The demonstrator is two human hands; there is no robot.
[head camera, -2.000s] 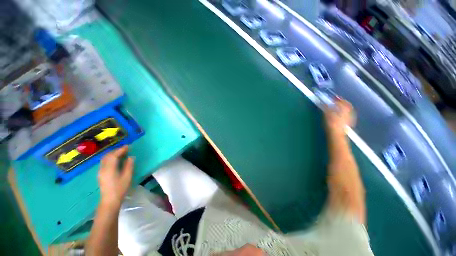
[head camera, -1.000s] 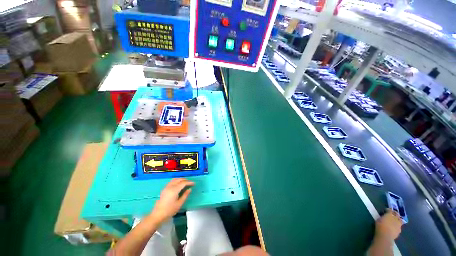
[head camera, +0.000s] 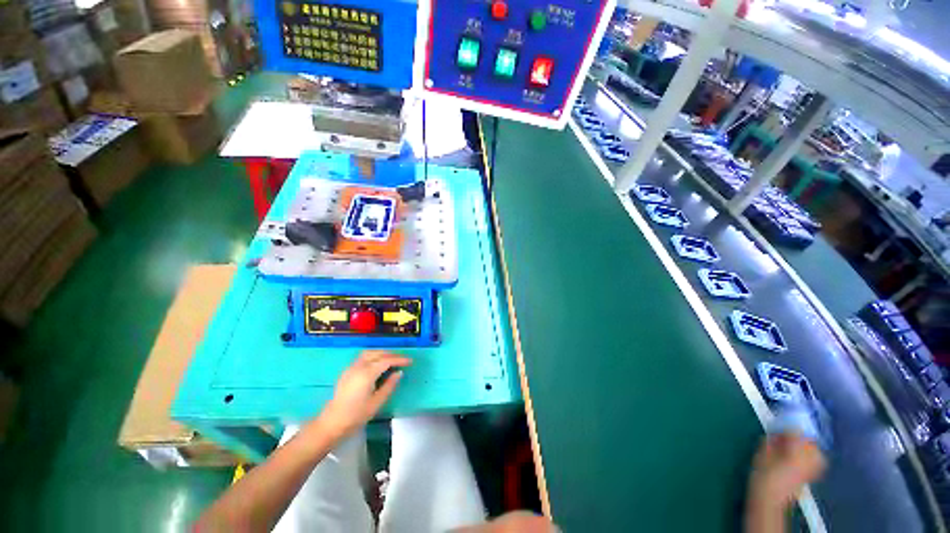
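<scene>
A white-framed plastic housing lies in the orange fixture on the perforated bed plate. My left hand is over the front of the turquoise table, fingers apart, with nothing visible in it. My right hand is at the conveyor's near edge, blurred. Its fingers are on the near end of a blurred pale-blue housing, close to a sharper housing on the belt. The fingertips are not clear.
The press base has a red button between yellow arrows. The control box hangs above, beside the blue instruction plate. Several housings lie along the conveyor belt at right. A long green bench runs beside it. Cartons stand at left.
The view has turned from the tilted bench view to face the press, then dipped slightly. My right hand has shifted a little left with the housing at its fingers. My left hand has barely moved.
</scene>
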